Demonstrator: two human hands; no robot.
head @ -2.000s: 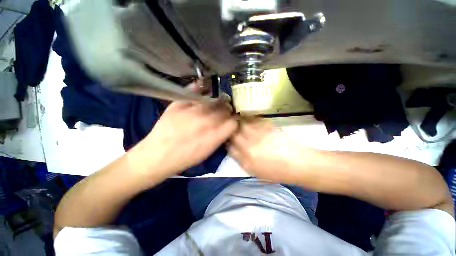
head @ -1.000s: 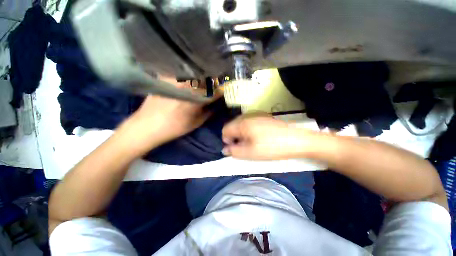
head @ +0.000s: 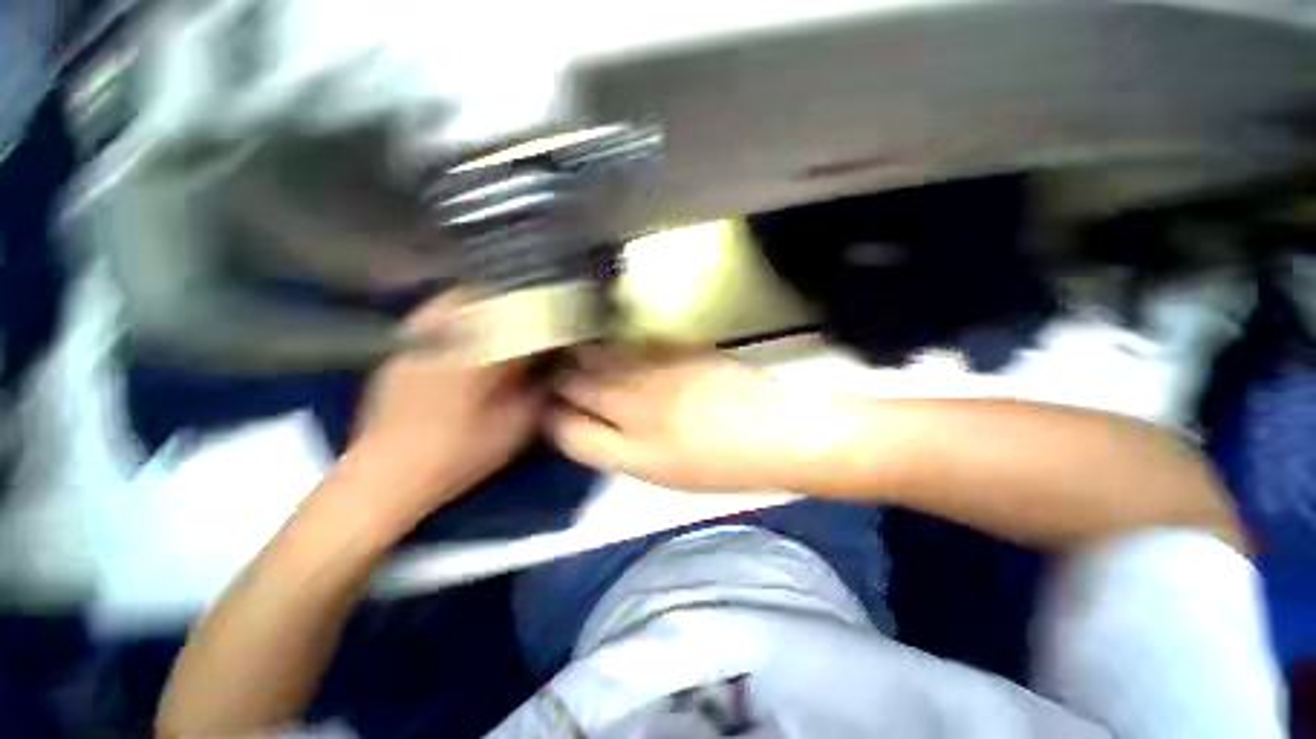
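Note:
The view is blurred. A navy garment piece (head: 508, 494) lies under and between my hands on the white table, below the machine head. My left hand (head: 445, 412) is at the cloth near the needle area, its fingertips partly hidden by the cream tension knob (head: 537, 321). My right hand (head: 671, 416) is close beside it, with bent fingers pinching the cloth's edge. The presser foot and needle cannot be made out. The off-white sewing machine head (head: 924, 108) hangs over the hands.
Small dark cut pieces (head: 909, 274) lie under the machine arm at right. The yellowish lit machine bed (head: 700, 282) shows beside the knob. The white table edge (head: 484, 560) runs in front of my lap. A blue crate (head: 1277, 448) is at the far right.
The view has shifted and tilted, with more blur. My right hand has come back close to my left hand at the cloth, after being apart from it one second ago.

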